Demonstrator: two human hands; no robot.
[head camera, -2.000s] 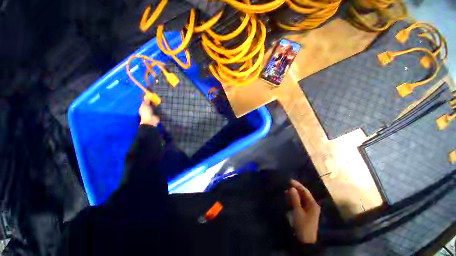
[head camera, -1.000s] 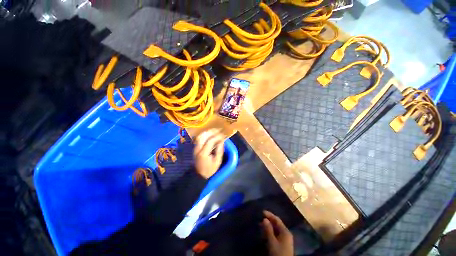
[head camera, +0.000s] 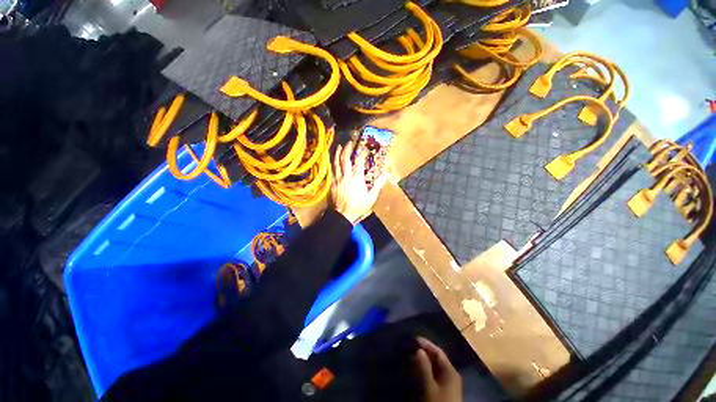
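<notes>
My left hand (head camera: 355, 187) reaches over the crate's rim and touches the left edge of a smartphone (head camera: 374, 155) with a bright colourful screen, lying on the cardboard. The fingers are spread along the phone; they do not look closed around it. My right hand (head camera: 437, 369) is at the bottom centre, low in front of my dark clothing, cut off by shadow and the picture's edge. Its fingers are partly curled, and whether it holds anything cannot be seen.
A blue crate (head camera: 149, 267) on the left holds handled pieces. Stacked panels with yellow-orange handles (head camera: 302, 161) lie behind it. Dark checked panels (head camera: 487, 180) with handles lie on the cardboard sheet (head camera: 428, 255) to the right, with long black strips (head camera: 585, 196) between them.
My left hand has left the handled panel in the crate, risen over the rim and reached the phone. My right hand has moved lower in the picture. The view has shifted.
</notes>
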